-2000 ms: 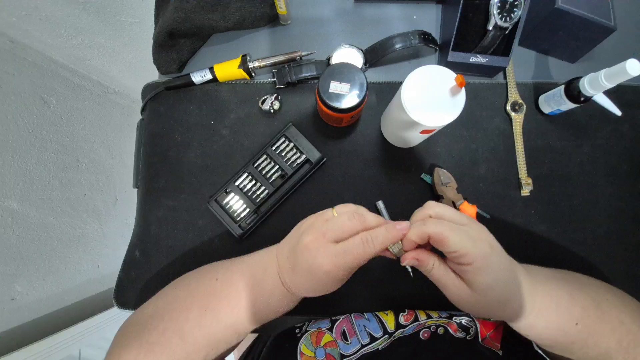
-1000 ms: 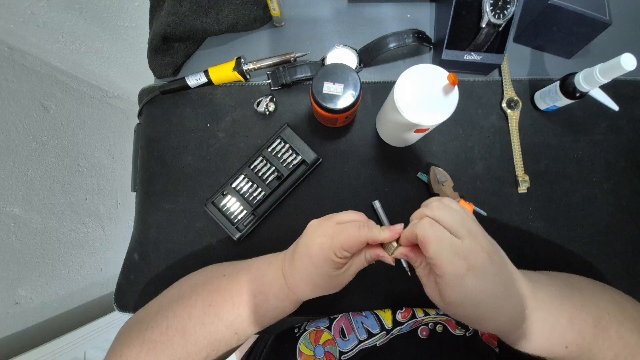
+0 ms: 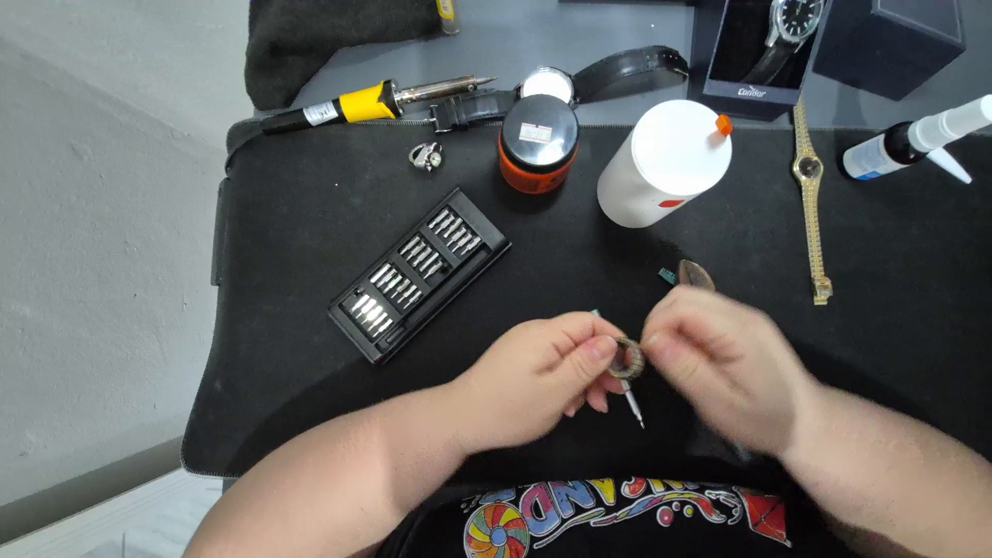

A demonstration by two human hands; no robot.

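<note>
My left hand [image 3: 562,360] holds a ribbed metal ring [image 3: 626,359] between thumb and fingers. A slim screwdriver [image 3: 633,404] lies on the mat below that hand, or is held by it; which one I cannot tell. Its tip points down toward my shirt. My right hand [image 3: 717,360] is blurred, its thumb and forefinger closed together at the ring's right edge; whether they grip anything is hidden. Behind it, the pliers [image 3: 695,274] are mostly covered. A black case of screwdriver bits [image 3: 419,275] lies left of my hands.
Beyond my hands stand a black-lidded jar [image 3: 539,144] and a white dispenser bottle [image 3: 664,163]. A soldering iron [image 3: 372,102], a strap watch [image 3: 546,84], a jeweled ring [image 3: 425,156], a boxed watch [image 3: 797,17], a gold-colored watch [image 3: 808,169] and a spray bottle [image 3: 883,151] surround the mat.
My right hand has moved a little to the right, away from my left. The ring, mostly covered by fingers before, now shows its round opening.
</note>
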